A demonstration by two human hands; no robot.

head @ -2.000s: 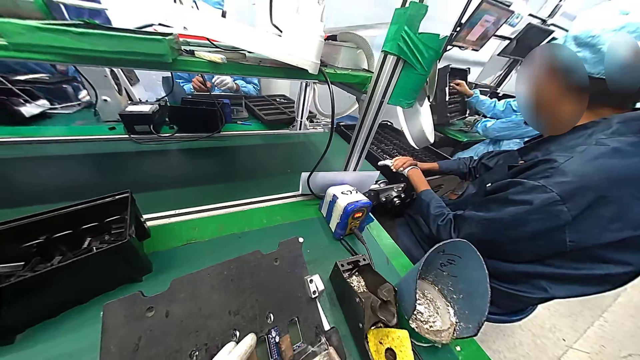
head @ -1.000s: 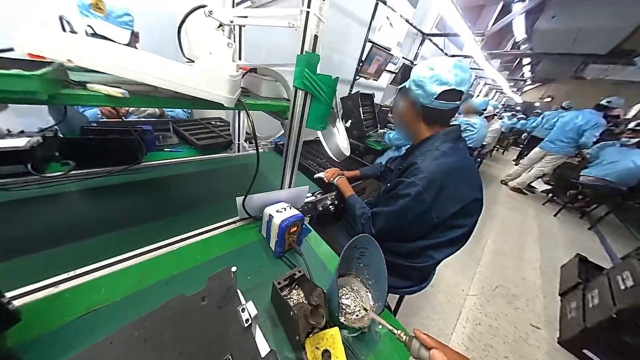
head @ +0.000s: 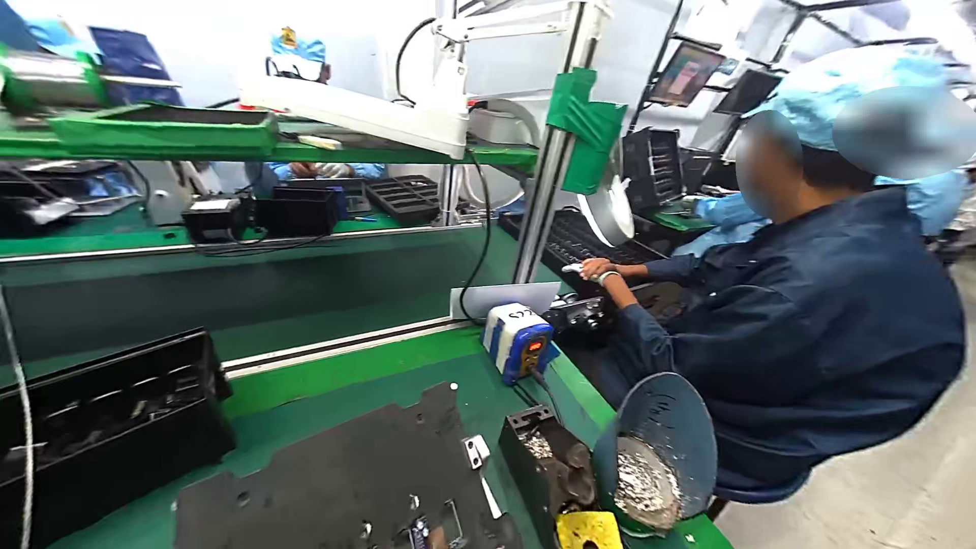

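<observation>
Neither my left hand nor my right hand shows in the head view. On the green mat lies a black foam board with cutouts; small electronic parts rest at its lower edge. Right of it stands a soldering iron holder with a yellow sponge in front. Beside the holder, a tilted blue-grey cup contains silvery solder scraps. A blue and white soldering station with a lit red display stands behind them. A small white metal piece lies at the board's right edge.
A black bin of small parts stands at the left. A metal post wrapped in green tape rises behind the station, beside a green shelf. A seated co-worker in dark blue is close on the right; other people are farther back.
A hand with a soldering iron was over the cup one second ago and is out of sight now. The view has swung back to the left.
</observation>
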